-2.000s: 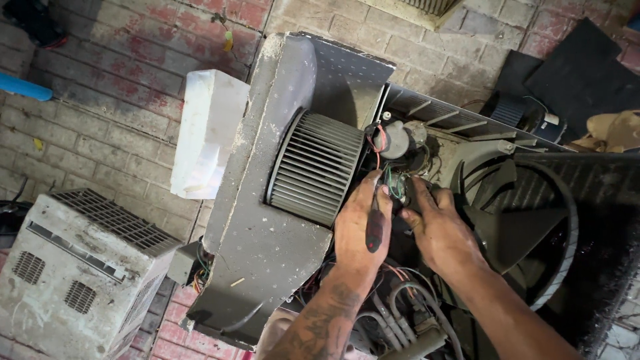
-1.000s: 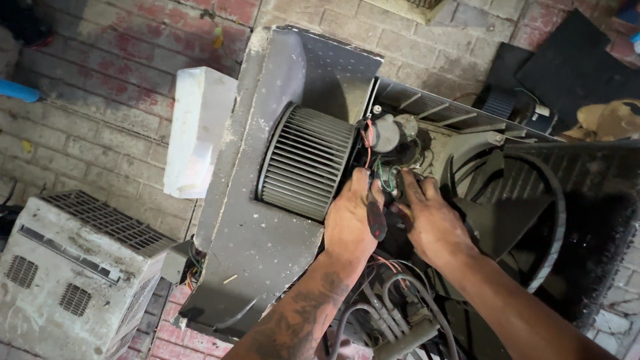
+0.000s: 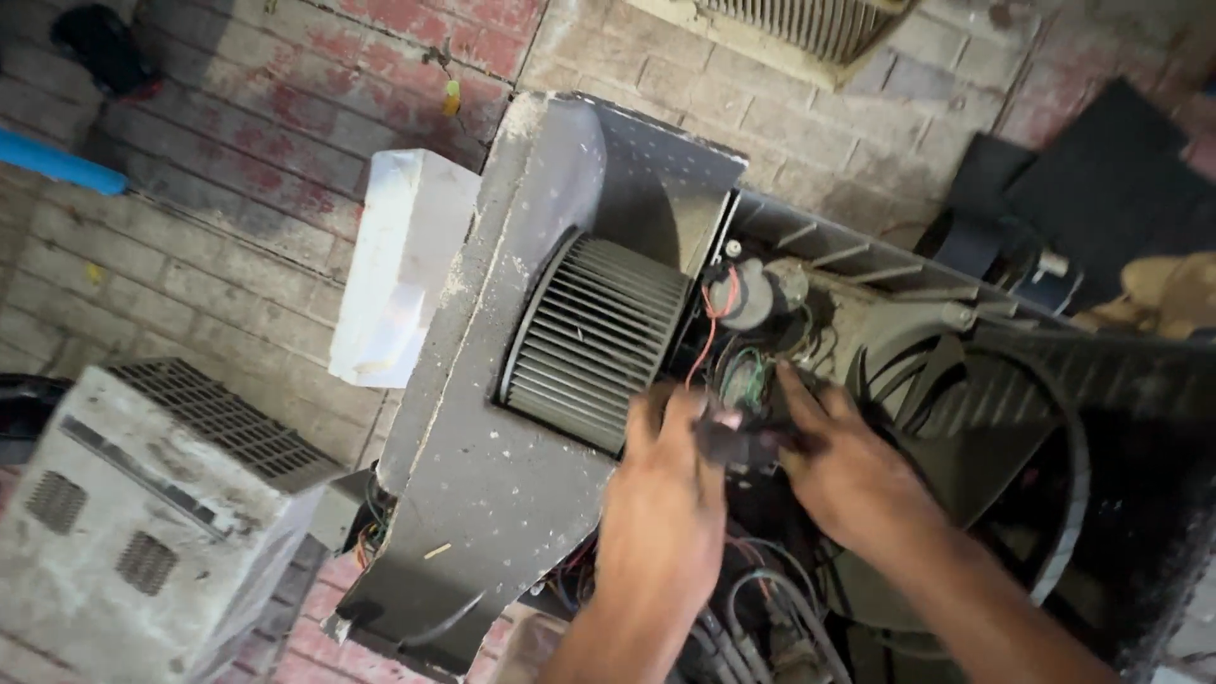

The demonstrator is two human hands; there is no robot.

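Note:
An opened air conditioner unit lies on the bricks, its grey blower housing [image 3: 475, 513] at the left with a ribbed blower wheel [image 3: 598, 337] in it. My left hand [image 3: 670, 484] is beside the wheel's lower right edge, closed around a blurred dark tool [image 3: 750, 442], perhaps a screwdriver. My right hand [image 3: 836, 456] is just right of it, forefinger extended beside green wires [image 3: 744, 380]; whether it also grips the tool is unclear. Above the hands, red wires [image 3: 708, 332] run beside a round grey capacitor or motor part [image 3: 743, 294]. Black fan blades [image 3: 936, 380] are to the right.
A dirty off-white appliance casing [image 3: 171, 532] with grilles lies at lower left. White foam-like block [image 3: 394, 275] leans beside the housing. Copper-like or grey tubes [image 3: 727, 646] loop below my hands. A coil with black fins stands at right. Black sheets [image 3: 1102, 180] and a blue tube [image 3: 62, 163] lie on the paving.
The dark tool handle, pointing down from my left hand earlier, now lies crosswise between both hands. My right forefinger has stretched out from the wires.

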